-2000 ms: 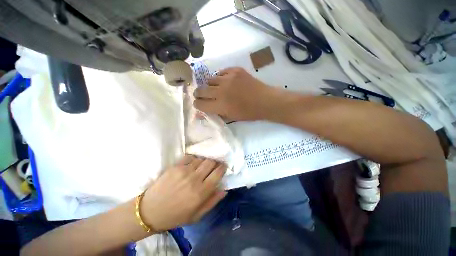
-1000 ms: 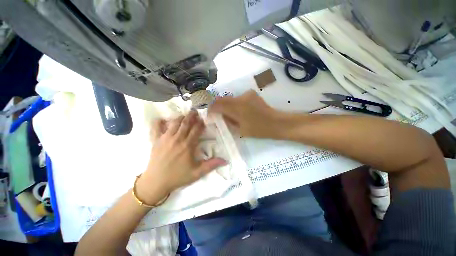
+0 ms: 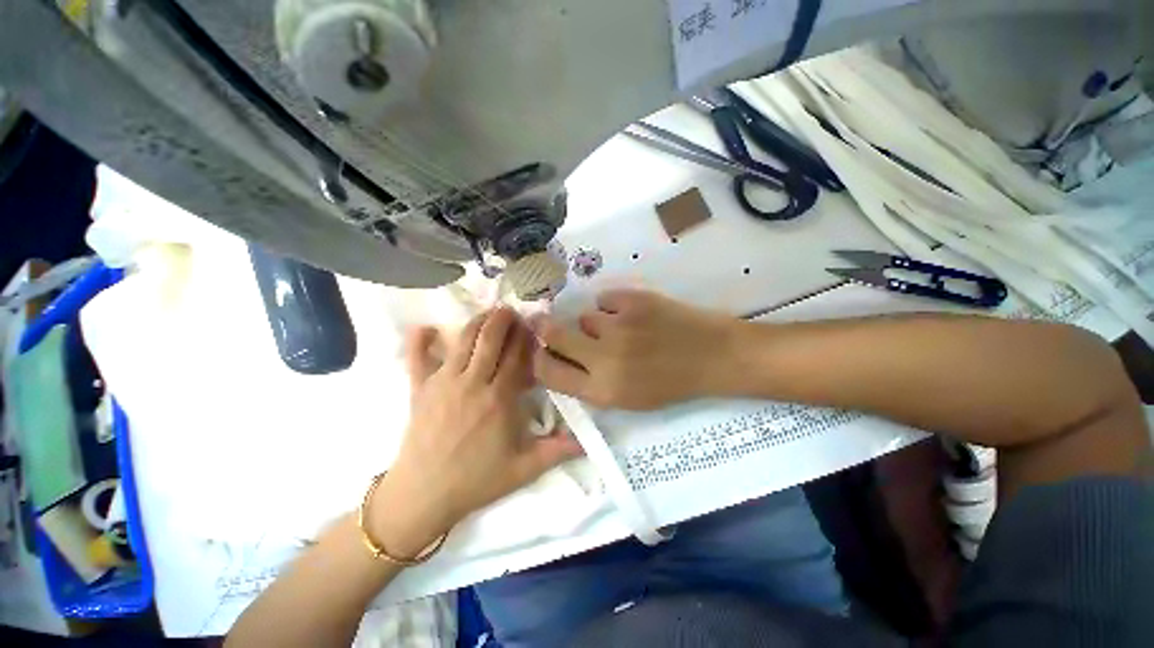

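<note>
A cream-white garment piece (image 3: 228, 443) lies bunched left of the needle area. A narrow white binding strip (image 3: 605, 468) runs from under my right hand toward me, over the table's front edge. My left hand (image 3: 466, 418) lies on the cloth, fingertips near the needle and thumb spread toward the strip. My right hand (image 3: 626, 351) has its fingers bent on the strip, just right of the left fingertips, close below the round beige ribbed knob (image 3: 535, 275). The needle and presser foot are hidden.
The grey-white machine head (image 3: 557, 76) fills the top. A smooth dark lever (image 3: 304, 317) hangs left. Black-handled shears (image 3: 772, 190), thread snips (image 3: 930, 279), a brown square (image 3: 685, 214) and cut strips (image 3: 911, 165) lie right. A blue bin (image 3: 127, 506) stands left, a printed ruler (image 3: 734, 443) in front.
My left hand has moved from the front edge up to the needle area. The strip now hangs straight toward me. My right hand has drawn its fingers in beside the left hand. The view has shifted.
</note>
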